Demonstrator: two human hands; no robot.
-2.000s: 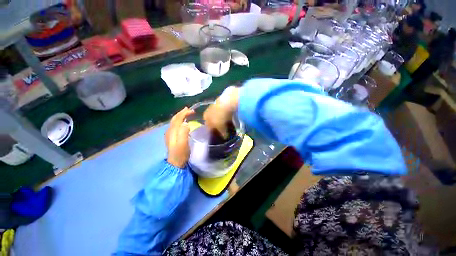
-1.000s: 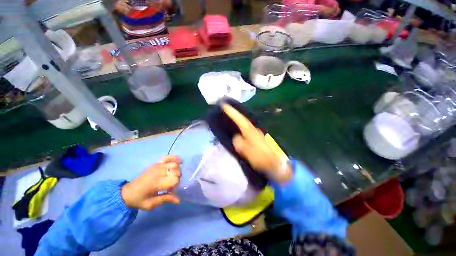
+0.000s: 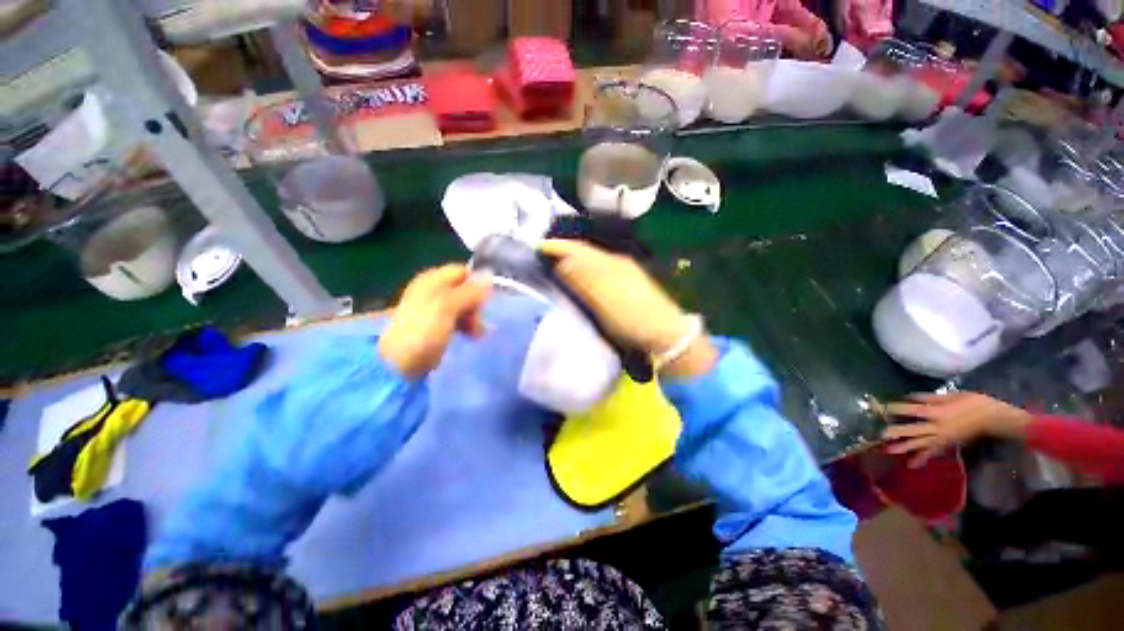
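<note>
A clear jar body with a white base (image 3: pixel 568 365) is held tilted above the light blue board, blurred by motion. My left hand (image 3: pixel 434 318) is at the jar's rim on its left side, fingers bent. My right hand (image 3: pixel 620 296) is on the jar's right side with a dark cloth (image 3: pixel 600 234) between palm and jar. The yellow work pad (image 3: pixel 613 446) with black edging lies below, at the bench edge.
More clear jars (image 3: pixel 619 179) and white round fittings (image 3: pixel 693 183) stand on the green belt, beside crumpled white film (image 3: pixel 502 210). Cloths (image 3: pixel 212 362) lie at left. A metal post (image 3: pixel 210 185) rises at left. Another person's hand (image 3: pixel 943 425) rests at the right edge above a red bucket (image 3: pixel 918 482).
The jar has been raised and turned, its rim now further up. My left hand has moved up and right. Another person's hand has appeared at the right.
</note>
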